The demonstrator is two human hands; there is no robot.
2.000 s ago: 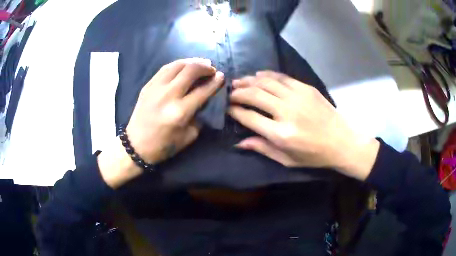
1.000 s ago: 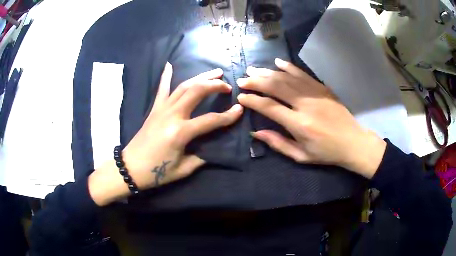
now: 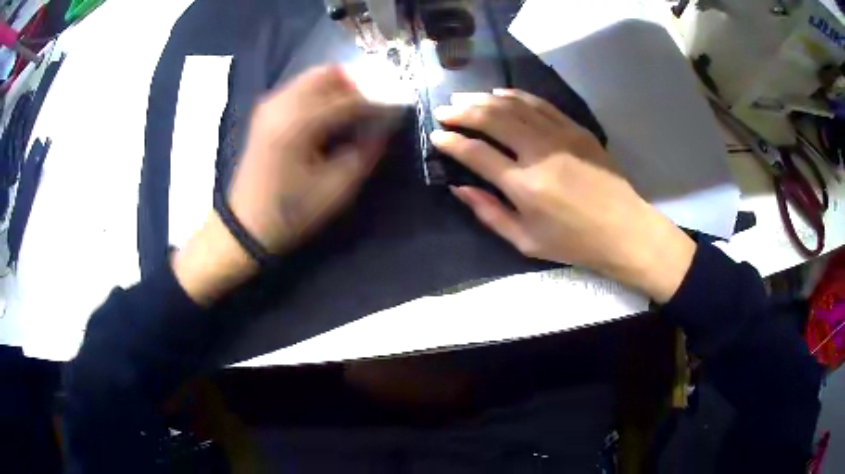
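The dark garment panel lies on the white table under the machine's presser foot and needle area, which glares under the lamp. A narrow dark welt strip with a pale line along its left edge runs toward the needle. My right hand lies on the panel with fingers spread, fingertips on the strip. My left hand is blurred, at the left of the strip, fingers curled in near the needle; whether it pinches cloth is hidden. A pale interfacing strip shows on the panel at left.
Shears with dark red handles lie at right beside the machine body marked JUKI. A pale sheet lies right of the panel. Narrow dark strips lie at far left. A red bag is at the lower right edge.
The panel has moved away from me, baring the white table's front edge. My left hand has lifted or curled and moved up and left. The right hand has shifted slightly up and left.
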